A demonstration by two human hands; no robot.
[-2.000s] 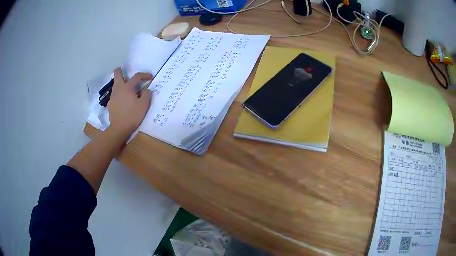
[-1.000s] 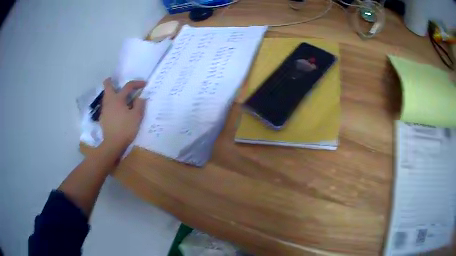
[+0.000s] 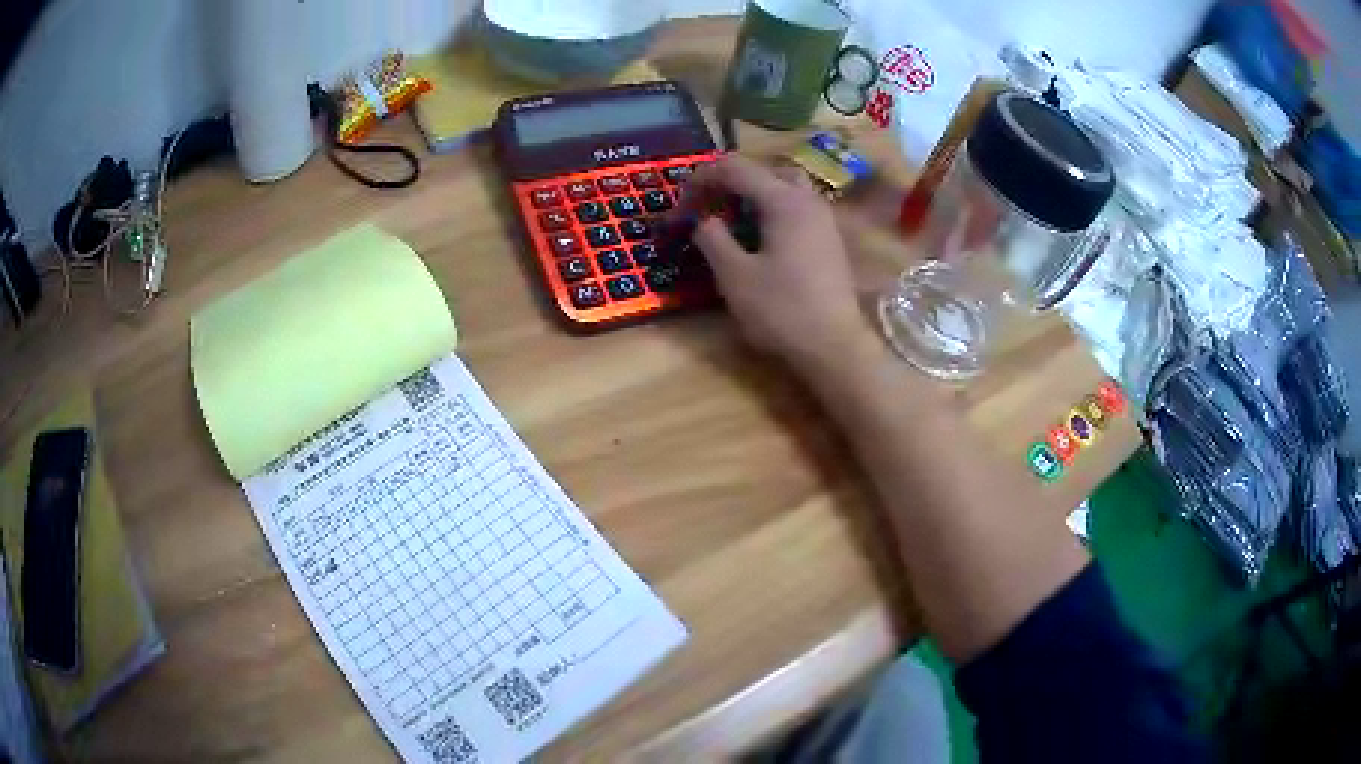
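The orange-red calculator [image 3: 609, 209] lies at the upper middle of the desk. My right hand [image 3: 776, 254] is over its right-hand keys, fingers bent down. Something dark shows between the fingers, but I cannot tell what it is or whether it is gripped. The slip book [image 3: 448, 560] lies open at the lower left, its white gridded sheet showing a little writing near the top left. Its yellow copy sheets [image 3: 321, 351] are folded back over the top. My left hand is out of the picture.
A lidded glass jar [image 3: 993, 239] stands right of my hand. A green mug [image 3: 787, 60] and a bowl [image 3: 575, 33] stand behind. The smartphone [image 3: 57, 545] lies on a yellow book [image 3: 112, 597] at the far left. Cables are at upper left; bagged goods [image 3: 1254, 403] are at right.
The view has swung right, bringing the calculator, jar and my right hand in. My left hand and the handwritten lists have left the view.
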